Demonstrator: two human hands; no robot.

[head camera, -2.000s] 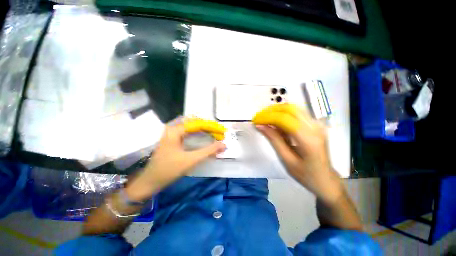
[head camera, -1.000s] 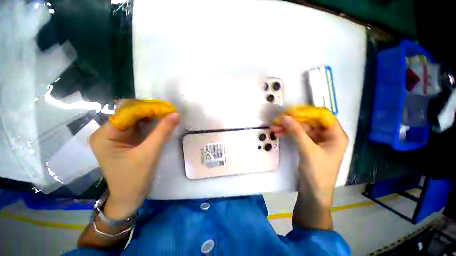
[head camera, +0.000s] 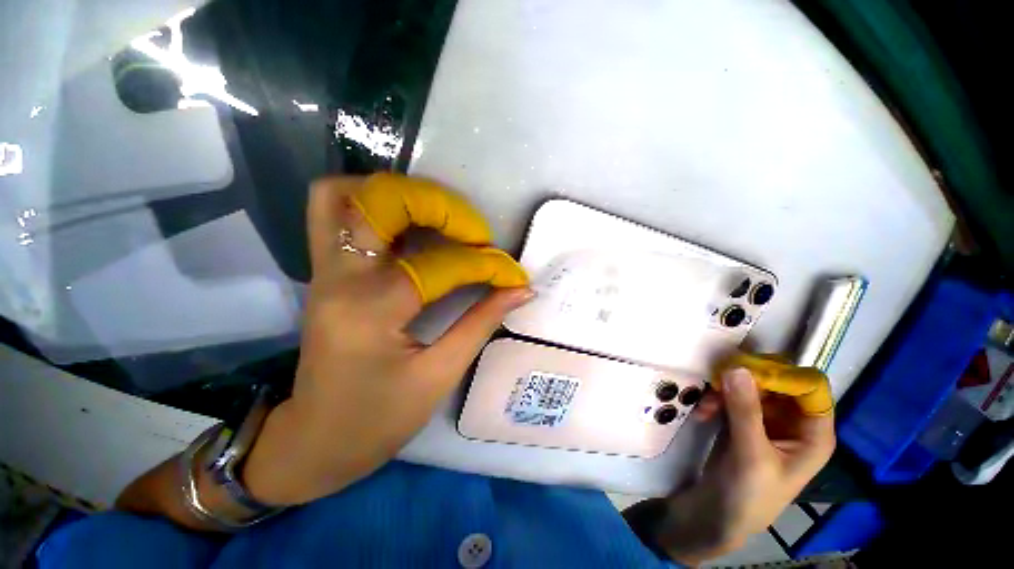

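Two pale pink-gold smartphones lie side by side, lens side up. The upper smartphone (head camera: pixel 578 228) has a thin, clear protective film (head camera: pixel 623 300) over its back, faint and hard to outline. My left hand (head camera: pixel 356 333), with yellow finger cots, pinches the film at the phone's left end. My right hand (head camera: pixel 767 450), with a yellow finger cot, pinches at the film's other end by the lower right corner, partly blurred. The lower smartphone (head camera: pixel 606 406) bears a printed label (head camera: pixel 542 399). I cannot tell whether the film touches the phone all over.
The phones lie on a white pad (head camera: pixel 667 111). A white block with a blue edge (head camera: pixel 832 322) lies right of them. Film backing sheets (head camera: pixel 184 278) lie at left on the dark mat. A blue bin (head camera: pixel 928 372) with a container stands at right.
The view has turned and moved closer. My hands were wide apart around the upper phone; my left hand is now at its left end, my right hand still near the lens end.
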